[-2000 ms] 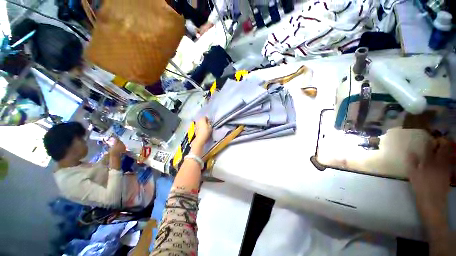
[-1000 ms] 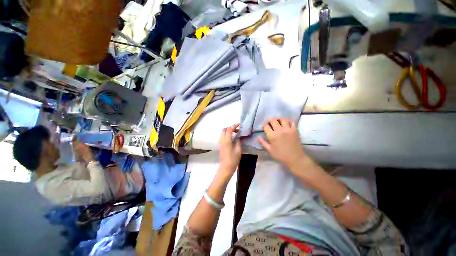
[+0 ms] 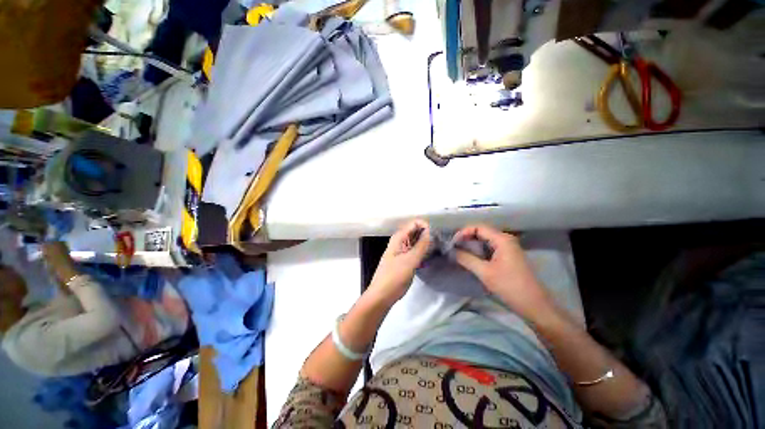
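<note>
A small grey fabric piece (image 3: 449,272) is held over my lap, just in front of the table edge, gathered between both hands. My left hand (image 3: 408,258) pinches its left side and my right hand (image 3: 495,258) pinches its right side. The fingers hide part of the fold. A stack of grey cut pieces (image 3: 294,80) lies fanned on the table at upper left, with a tan-gold strip (image 3: 267,178) over it. The sewing machine's needle area (image 3: 506,94) is lit at upper right, with no fabric seen under it.
Scissors with yellow and red loops (image 3: 639,96) lie on the machine bed. Yellow-and-black strips (image 3: 191,197) line the table's left edge. Blue fabric (image 3: 228,310) hangs at lower left. A person (image 3: 92,323) sits at left beside another machine (image 3: 105,172). Dark fabric (image 3: 709,335) is at lower right.
My left hand has left the stack, and both hands have taken a grey piece from the table edge down over my lap and bunched it. The view has shifted right.
</note>
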